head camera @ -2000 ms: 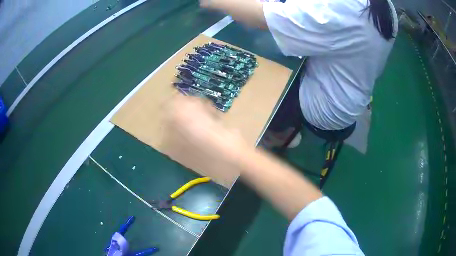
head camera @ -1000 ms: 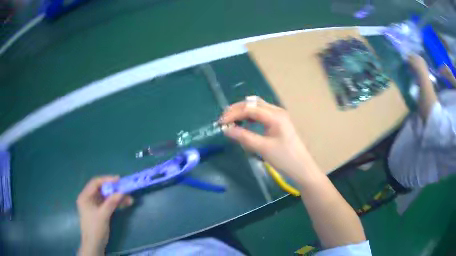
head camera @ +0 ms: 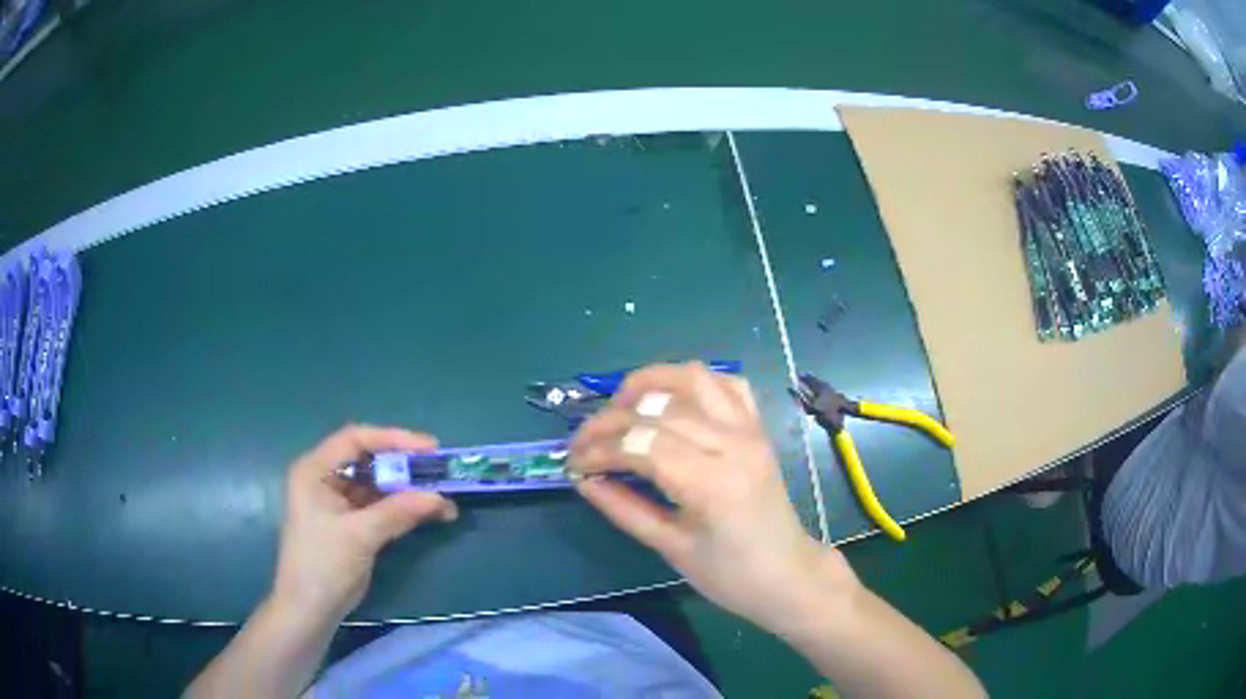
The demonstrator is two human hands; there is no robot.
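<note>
My left hand (head camera: 336, 522) holds the left end of a purple housing half (head camera: 394, 473) level above the bench. A small dark and silver tip sticks out of that end. A green circuit board (head camera: 508, 467) lies inside the housing. My right hand (head camera: 690, 478) grips the housing's right end, with fingertips at the board's end; that end is hidden by the fingers. White patches show on two right fingers. Blue-handled cutters (head camera: 601, 384) lie behind the housing, partly covered by my right hand.
Yellow-handled cutters (head camera: 857, 434) lie open right of my right hand. A row of circuit boards (head camera: 1089, 249) lies on a cardboard sheet (head camera: 943, 273) at right. Filled purple housings (head camera: 37, 348) stand side by side at far left. A person's grey sleeve (head camera: 1178, 458) shows at right.
The board that my right hand held above the housing now lies inside it. Both hands have come together on the housing. The view has shifted, showing the left housings more fully.
</note>
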